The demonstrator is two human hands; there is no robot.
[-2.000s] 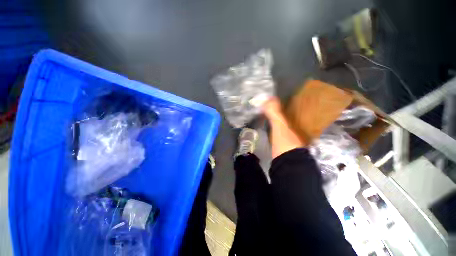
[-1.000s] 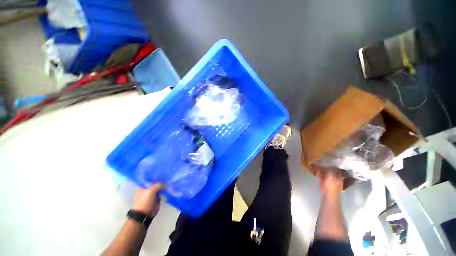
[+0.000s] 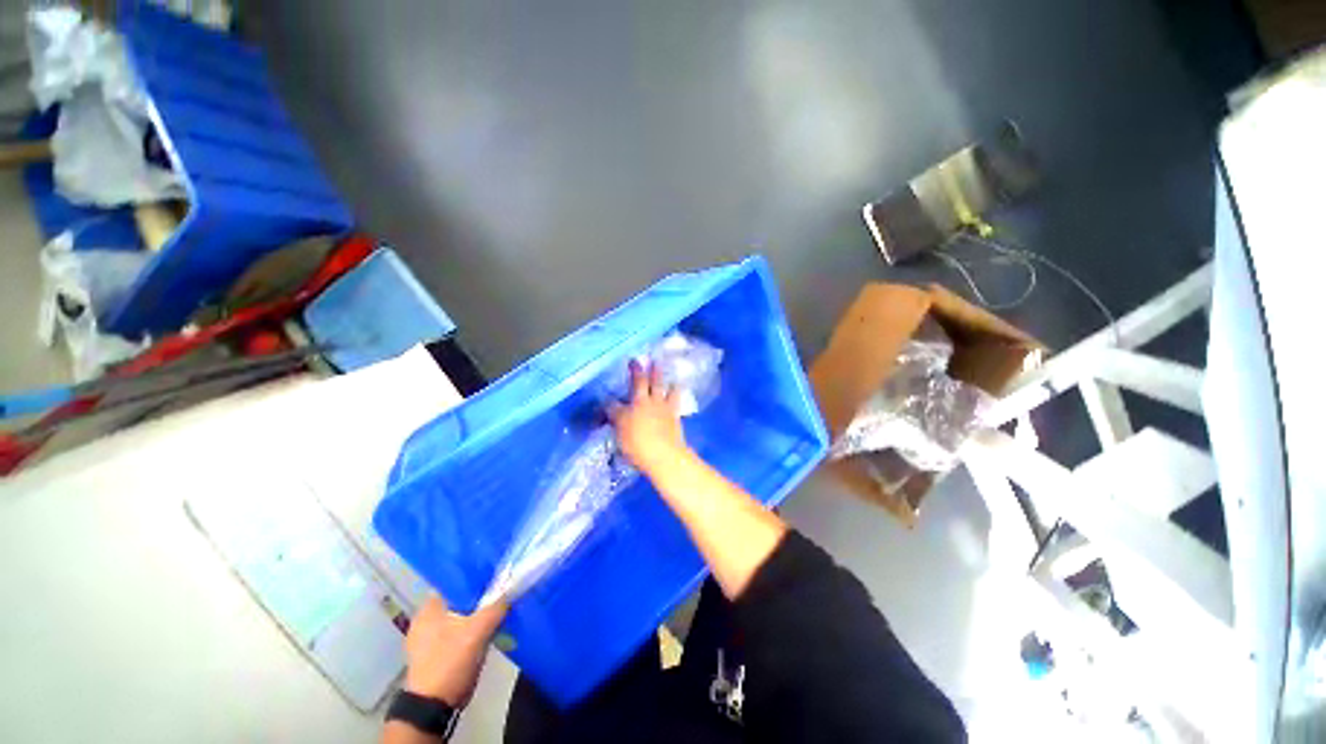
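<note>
A blue crate (image 3: 611, 574) is tilted in front of me, its open side towards me. My left hand (image 3: 454, 647) grips the crate's near left rim, thumb beside the end of a clear poly bag. My right hand (image 3: 649, 425) reaches inside the crate and lies on clear poly bags (image 3: 570, 509); its fingers are spread on the plastic, and whether they grip it is unclear. More clear plastic (image 3: 695, 371) shows beyond the fingers. The contents of the bags cannot be made out.
An open brown carton (image 3: 858, 342) with clear plastic stands on the floor at right, beside a white metal frame (image 3: 1156, 378). A large blue bin (image 3: 247, 146) is at upper left. A white bench (image 3: 117, 581) with a flat board (image 3: 298, 574) is at left. A cable lies behind the carton.
The crate has tipped up, showing its outer side. My right hand has moved from the carton into the crate, onto the bags. My left hand stays at the crate's rim.
</note>
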